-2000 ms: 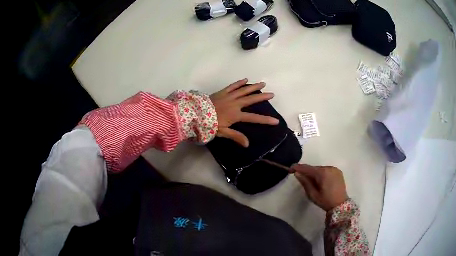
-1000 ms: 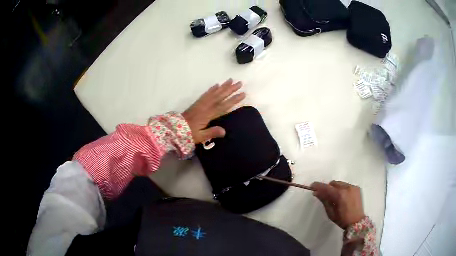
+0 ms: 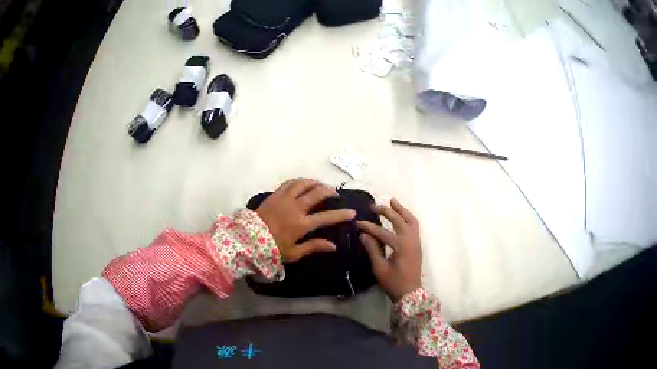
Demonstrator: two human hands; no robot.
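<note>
A small black bag (image 3: 310, 279) lies on the table in front of me, with a silvery zipper line near its right part. My left hand (image 3: 301, 220) lies over its top with the fingers spread. My right hand (image 3: 395, 249) touches its right side, fingers and thumb at the edge; whether it grips there is unclear. The hands hide much of the bag. A thin brown stick (image 3: 450, 150) lies on the table to the right. A single white sachet (image 3: 349, 164) lies just beyond the bag.
Several bundled black straps with white bands (image 3: 217, 106) lie at the far left. More black bags (image 3: 259, 29) are at the far edge, beside a loose pile of sachets (image 3: 382, 54). Rolled pale paper (image 3: 450, 79) and large white sheets (image 3: 533, 122) lie at the right.
My right hand has let go of the stick, which now lies on the table, and has moved onto the bag. The bag is turned, and the view has shifted right.
</note>
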